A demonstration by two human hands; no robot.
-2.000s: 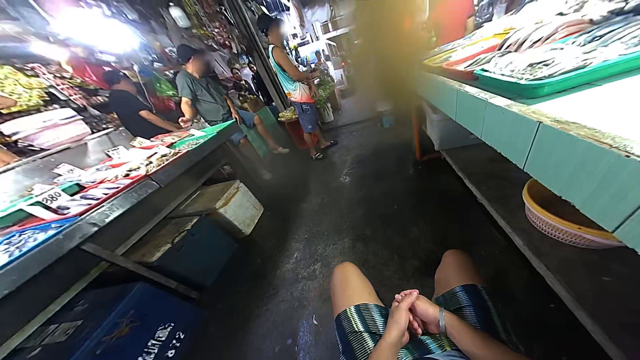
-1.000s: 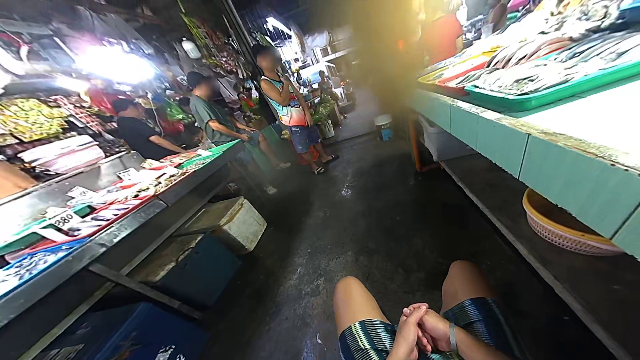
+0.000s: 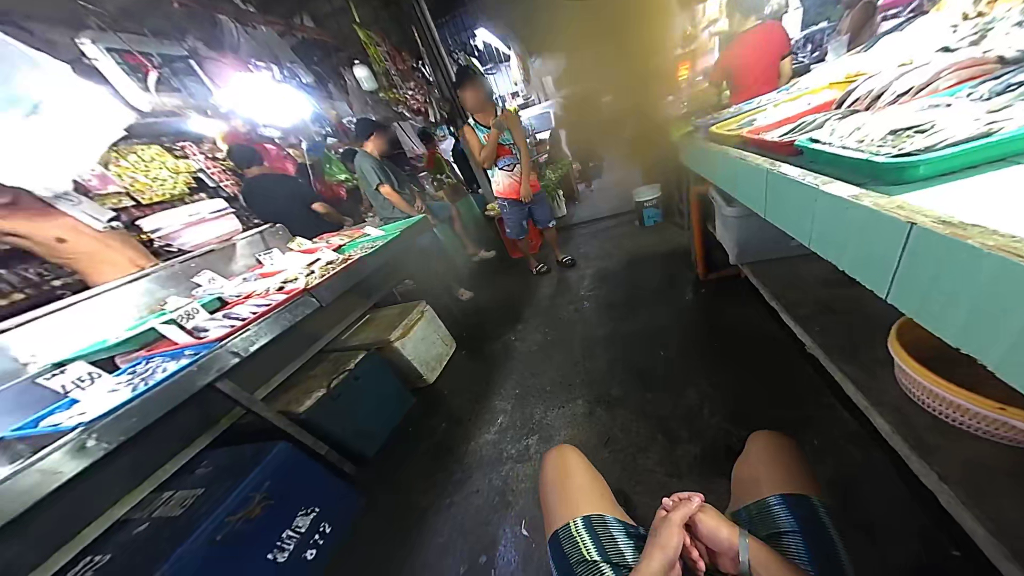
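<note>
At the bottom of the head view my left hand [image 3: 666, 538] and my right hand [image 3: 714, 534] are clasped together between my bare knees, over patterned shorts [image 3: 596, 544]. Their fingers interlock and wrap each other; no object shows in them. A light band [image 3: 744, 552] circles the right wrist. Beyond the hands lies a dark, wet-looking floor [image 3: 592, 352].
Fish trays on a metal stall [image 3: 264, 340] flank the left, above coolers [image 3: 372, 400]. At right, a green-tiled counter [image 3: 856, 232] bears a green tray [image 3: 920, 164] of fish over a plastic basket [image 3: 952, 392]. A person in a sleeveless shirt [image 3: 506, 160] stands ahead; others are around.
The standing person's arm was forward two seconds ago and is now raised toward the face, and the body has turned toward me. My hands stay clasped. The view has shifted slightly.
</note>
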